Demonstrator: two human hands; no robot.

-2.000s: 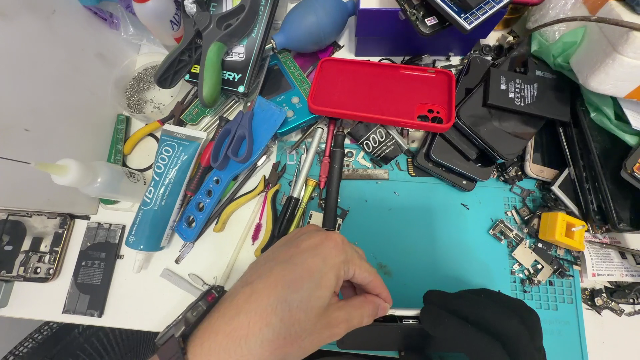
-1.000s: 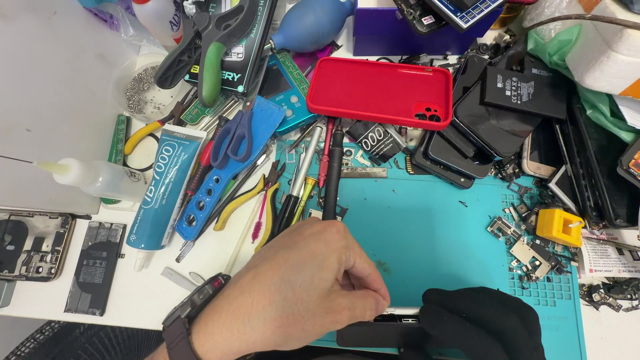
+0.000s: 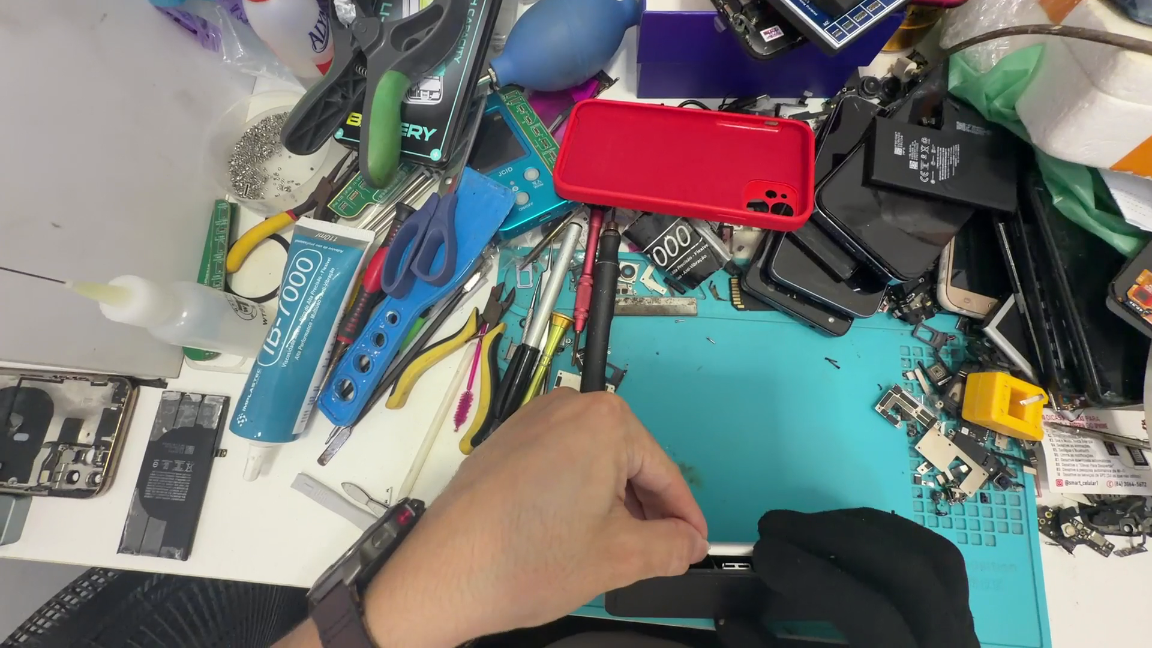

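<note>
My left hand (image 3: 558, 513), bare with a dark watch at the wrist, pinches thumb and forefinger together at the near edge of a dark phone-like device (image 3: 670, 594). What lies between the fingertips is hidden. My right hand (image 3: 859, 576), in a black glove, holds the device's right end. Between the hands, a thin pale edge (image 3: 731, 548) and a small metal part (image 3: 733, 566) show along a narrow gap. Behind them lies a turquoise work mat (image 3: 765, 405). A black pen-shaped tool (image 3: 600, 310) lies just beyond my left hand.
A red phone case (image 3: 684, 162) lies across the back, beside stacked phones (image 3: 886, 211). Blue scissors (image 3: 420, 243), yellow-handled pliers (image 3: 436, 358) and a glue tube (image 3: 301, 333) crowd the left. Small phone parts (image 3: 954, 459) and a yellow block (image 3: 1003, 405) sit at the right.
</note>
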